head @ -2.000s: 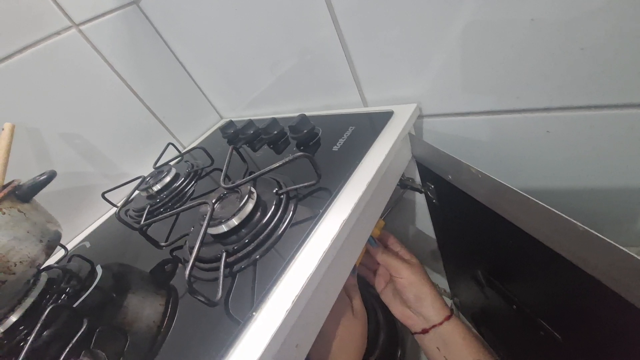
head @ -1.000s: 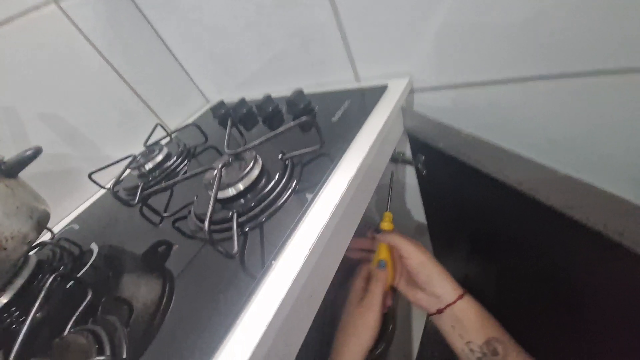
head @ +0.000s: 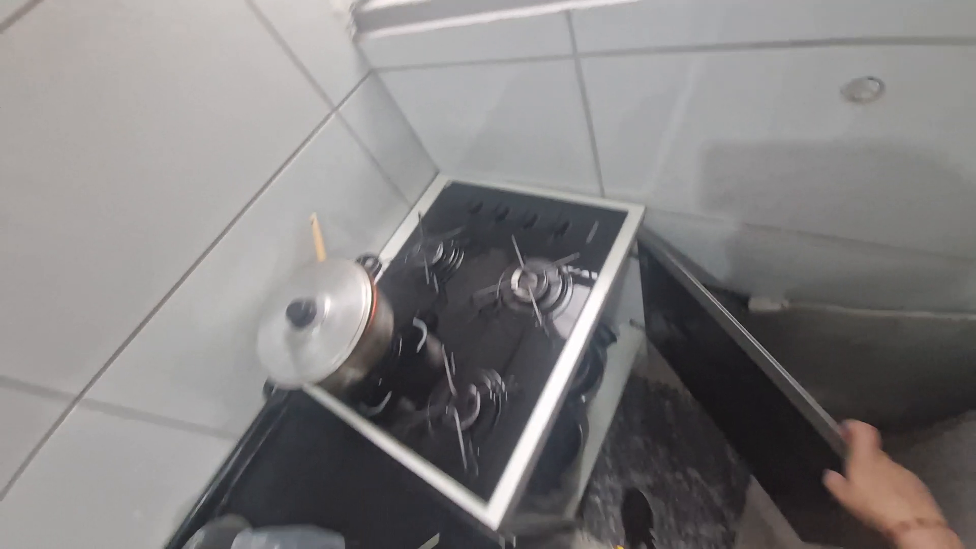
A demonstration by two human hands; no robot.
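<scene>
At the lower right, my right hand (head: 888, 484), with a bracelet at the wrist, grips the top edge of a black cabinet door (head: 732, 381) that stands swung out. My left hand is out of view. Left of the door is a gas cooktop (head: 560, 374) with a black top and a pale frame. Under its right side the open cabinet shows dark cookware (head: 568, 442). A small yellow bit shows at the bottom edge, too little to identify. The view is blurred.
A lidded metal pot (head: 316, 324) stands at the cooktop's left, with a wooden handle (head: 318, 238) behind it. A black surface (head: 320, 450) lies in front of the cooktop. Tiled walls (head: 488, 122) meet behind it. A dark patterned floor (head: 663, 442) shows beside the cabinet.
Both hands were under the cooktop's edge with a yellow-handled screwdriver one second ago; now my right hand is on the door and my left has left the view. The view has swung widely.
</scene>
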